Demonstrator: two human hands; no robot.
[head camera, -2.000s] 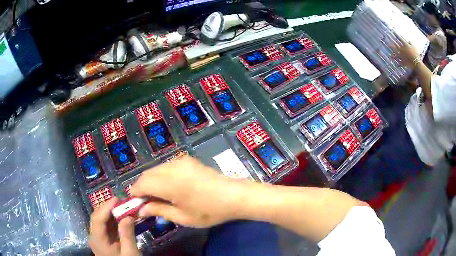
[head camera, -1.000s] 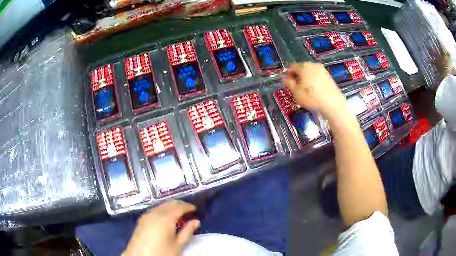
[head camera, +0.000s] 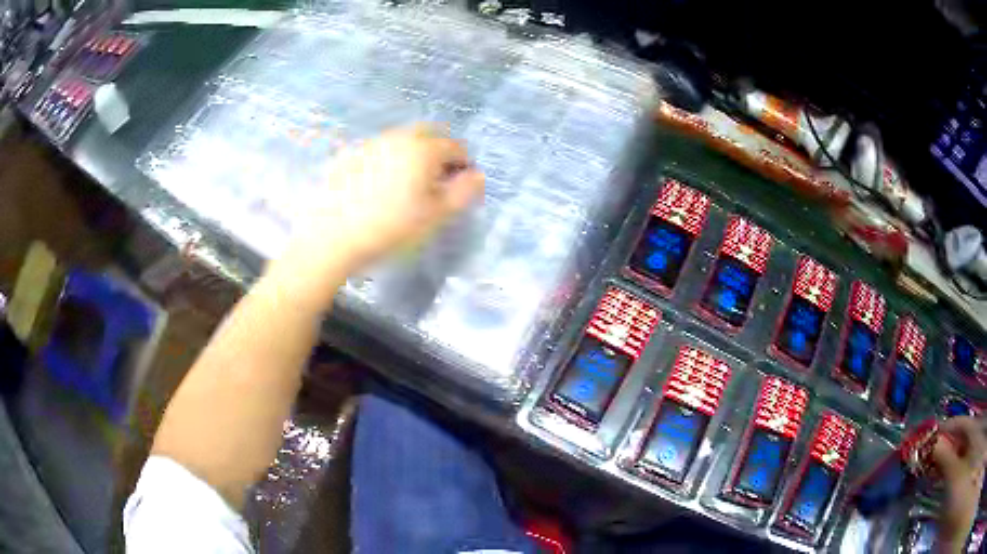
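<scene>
A clear blister tray (head camera: 617, 446) holds dark display modules (head camera: 674, 439) with blue marks and red-and-white ends, in two rows. My right hand (head camera: 961, 460) is at the right edge, partly cut off, with its fingers on the red-and-white end of a display module (head camera: 882, 485). That module lies at a steeper slant than its neighbours. My left hand (head camera: 395, 195) is blurred, over the stack of empty blister trays (head camera: 541, 162). Its fingers are bent; a small dark spot shows between them, and I cannot tell if it holds anything.
Scanners and cables (head camera: 866, 157) lie along the bench back, with a monitor (head camera: 963, 141) at the far right. More filled trays (head camera: 65, 103) and a small pale piece (head camera: 112, 108) are at the far left. A blue item (head camera: 103, 335) is below, left of my knees.
The view has swung left, bringing the tray stack to the middle. My left hand has moved from the bench's front edge to over the stack. My right hand is now at the module tray's right end.
</scene>
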